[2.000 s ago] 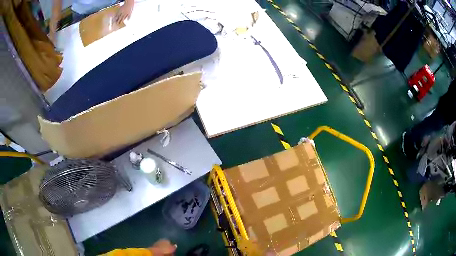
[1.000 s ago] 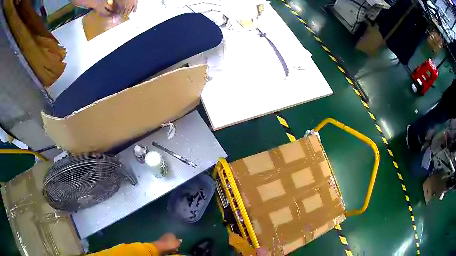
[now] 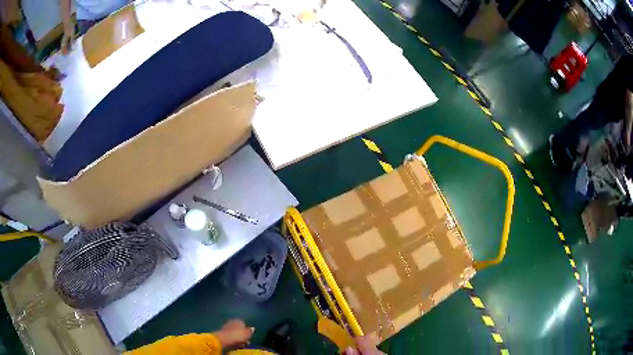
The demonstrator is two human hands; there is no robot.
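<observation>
My left hand (image 3: 234, 333), in a yellow-orange sleeve, is low in the head view, with its fingers curled. It is small and blurred, and I cannot tell whether it holds anything. My right hand (image 3: 364, 344) is cut off by the bottom edge. It is closed at the end of a curved yellow-orange piece (image 3: 334, 333), which overlaps the trolley's near corner in the view. Another yellow-orange strip shows at the bottom edge below my left hand; I cannot tell what it is.
A platform trolley (image 3: 366, 244) stands right of a plastic bin (image 3: 258, 267). A fan (image 3: 105, 265), bottle (image 3: 201, 225) and metal strip (image 3: 225, 210) are on the grey bench (image 3: 156, 283). Beyond are a brown board (image 3: 153, 154), dark-blue board (image 3: 173, 76) and white table (image 3: 333, 114).
The whole view has shifted, with the benches and trolley now slightly further left and up. My right hand shows more clearly at the bottom edge. The other person's hands have left the brown sheet.
</observation>
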